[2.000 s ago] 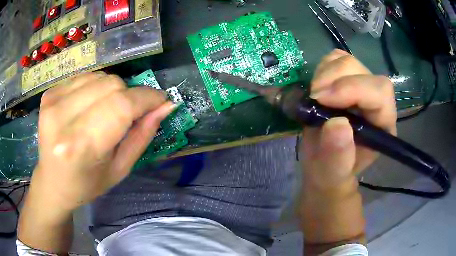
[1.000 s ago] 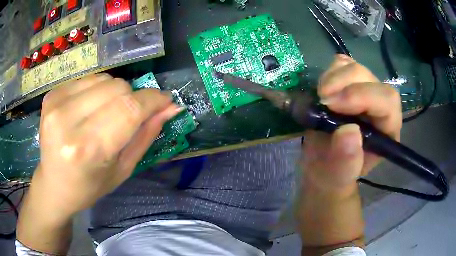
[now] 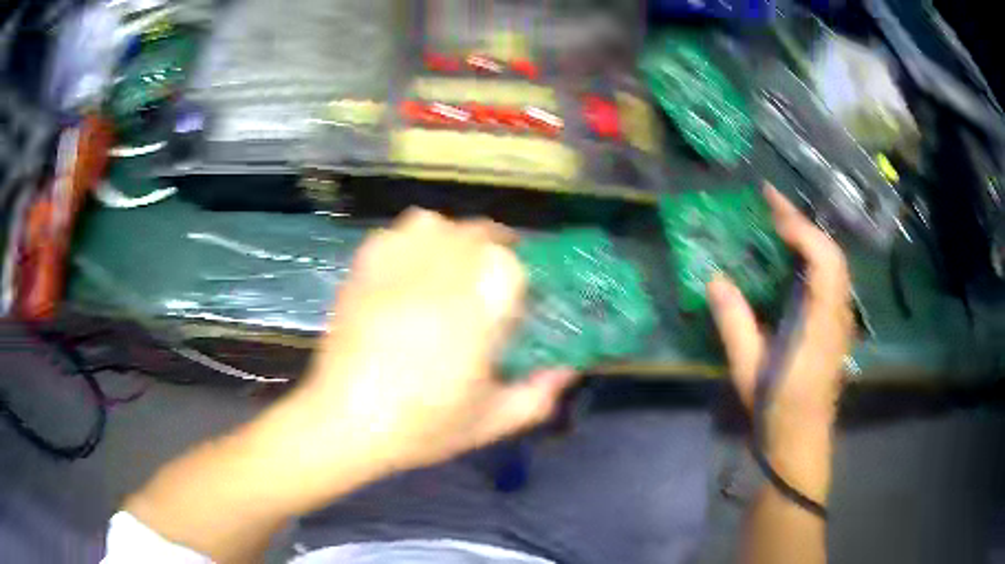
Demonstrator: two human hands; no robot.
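Note:
The view is blurred. My left hand [image 3: 424, 331] grips the left side of a green circuit board [image 3: 590, 303] at the bench's front edge, thumb below it. My right hand [image 3: 799, 314] has its thumb and fingers on a second green circuit board [image 3: 716, 237] just to the right and seems to grip it. A dark cord [image 3: 777, 463] runs across my right palm and wrist. The soldering iron's handle and tip cannot be made out.
The test fixture [image 3: 496, 154], with red buttons and yellow labels, stands behind the boards. Another green board [image 3: 696, 94] lies at the back right. A clear box [image 3: 865, 94] is farther right. An orange object [image 3: 55, 220] stands at far left.
The view has swung left. My left hand now holds a board. My right hand has moved from the raised iron to a board, and the iron no longer shows over the boards.

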